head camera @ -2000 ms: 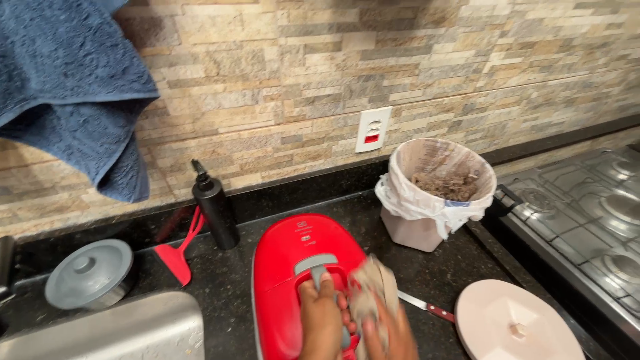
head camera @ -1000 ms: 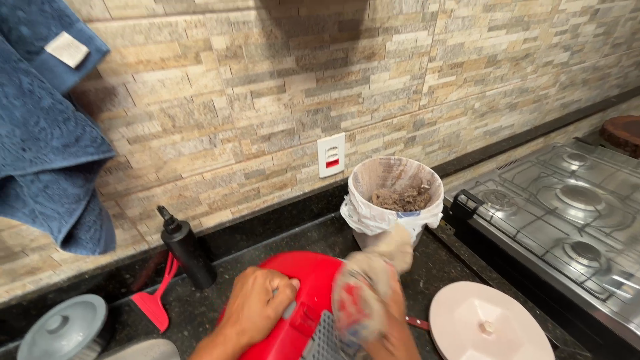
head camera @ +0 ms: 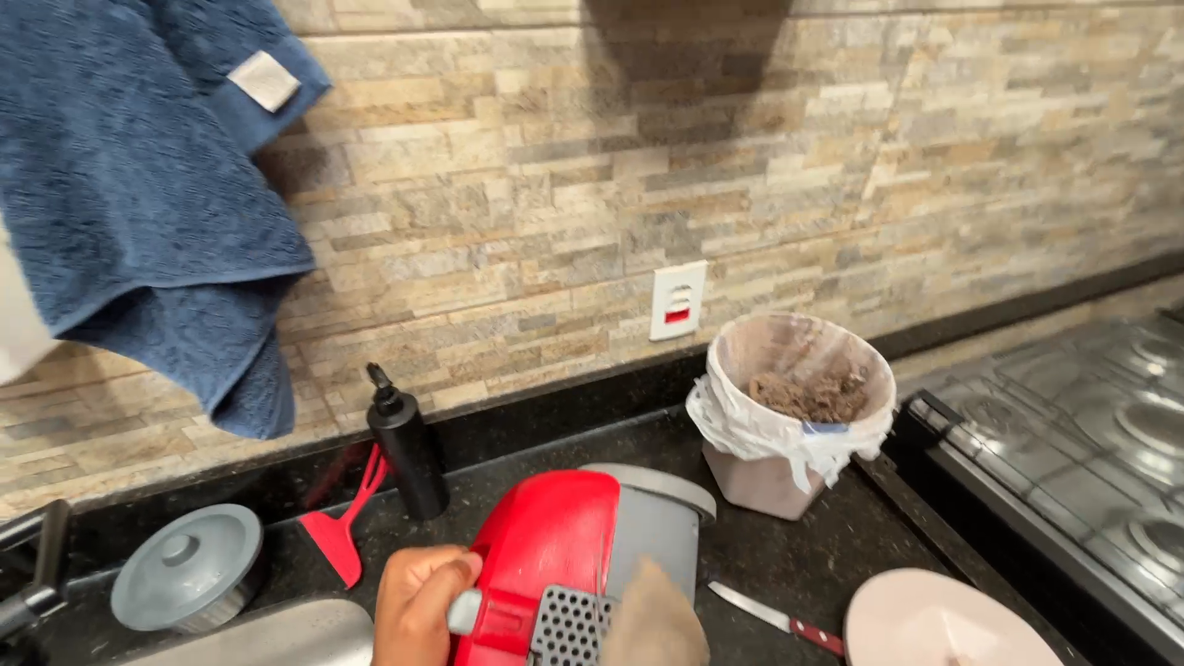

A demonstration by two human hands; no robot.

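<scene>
My left hand (head camera: 421, 606) grips the grey handle of a red and grey vacuum cleaner body (head camera: 555, 536), which is tilted on its side with a grey perforated vent grille (head camera: 572, 624) showing. A blurred beige cloth (head camera: 655, 615) lies against the grey part beside the grille. My right hand is hidden behind the cloth or below the frame's edge. Behind and to the right stands a small bin (head camera: 763, 481) lined with a white plastic bag, holding a clump of grey-brown dust (head camera: 814, 393). A knife with a red handle (head camera: 814, 636) lies between the vacuum and a pale pink lid (head camera: 943, 620).
A gas stove (head camera: 1064, 435) is at the right. On the left are a black pump bottle (head camera: 407, 453), a red squeegee (head camera: 338, 541), a grey lidded container (head camera: 190, 564), a steel sink (head camera: 268, 638) and a faucet (head camera: 42, 573). A blue towel (head camera: 157, 185) hangs above.
The red vacuum body has been turned from lying upright onto its side, so its grille and grey section show. My left hand stays on its handle, and the right hand has gone from sight.
</scene>
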